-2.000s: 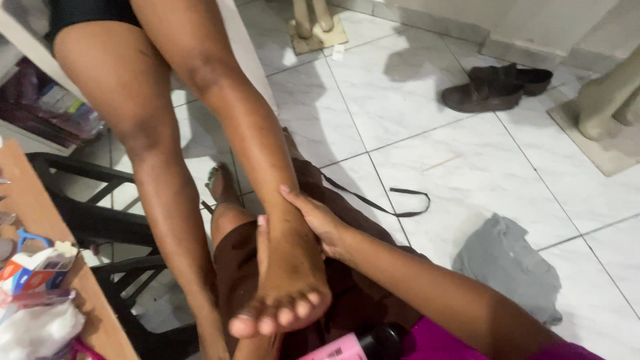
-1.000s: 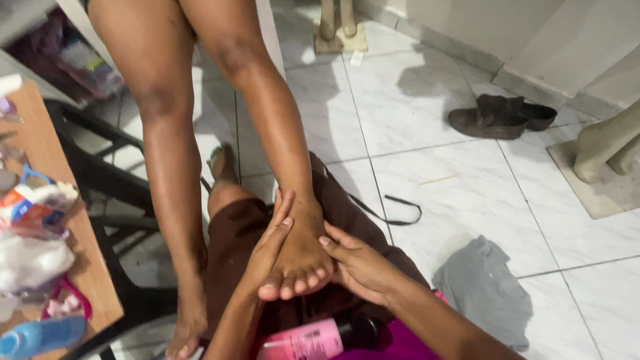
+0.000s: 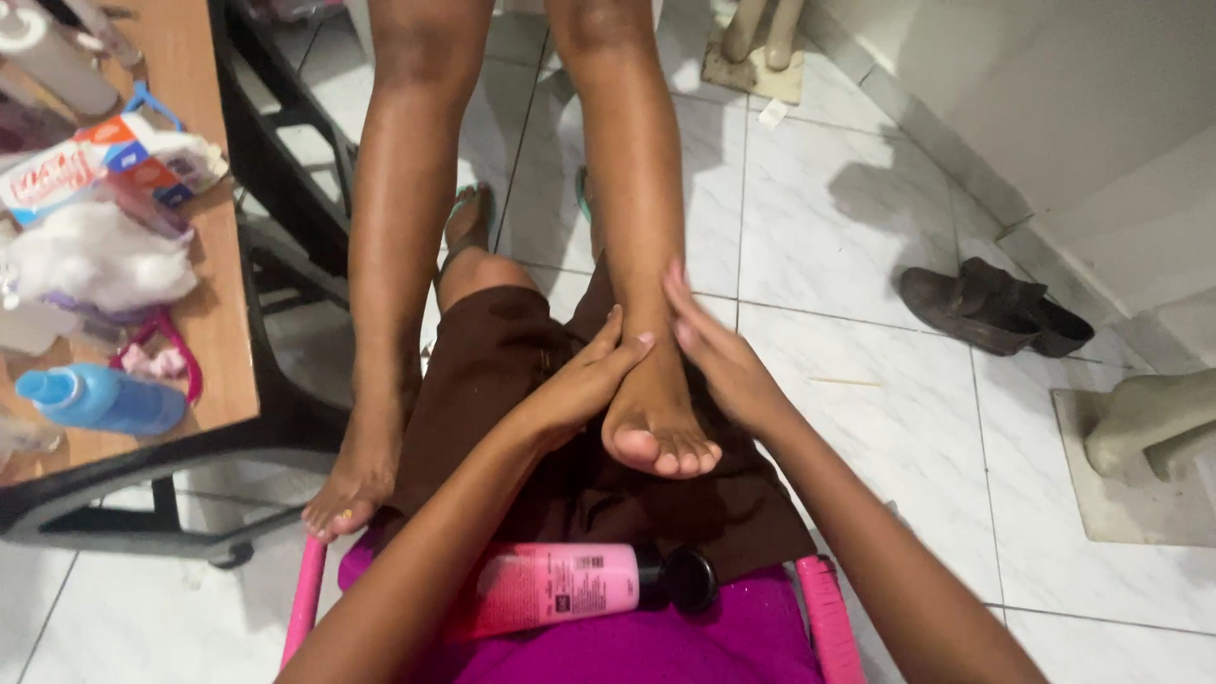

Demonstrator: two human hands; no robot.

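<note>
Another person's bare foot [image 3: 655,418] rests over my lap, on dark brown shorts [image 3: 484,380]. My left hand [image 3: 589,380] lies along the ankle and inner side of that foot, its thumb over the front of the ankle. On the opposite side, my right hand [image 3: 717,351] is at the ankle, slightly blurred, fingers extended; whether it touches the skin is unclear. Across my lap lies a pink lotion bottle [image 3: 560,584] with its black flip cap [image 3: 689,579] open. The person's other foot [image 3: 356,484] is beside my thigh.
At left, a wooden table [image 3: 214,313] holds cotton wool [image 3: 104,252], a blue bottle [image 3: 114,399] and other supplies. Black chair parts [image 3: 285,399] stand beneath it. On the tiled floor at right are dark shoes [image 3: 988,309] and a mannequin's feet on a base [image 3: 1102,475].
Two seconds ago only one of my hands clearly showed at the ankle; both now flank it. Since one second ago, both hands have shifted up the foot towards the ankle. The view has shifted.
</note>
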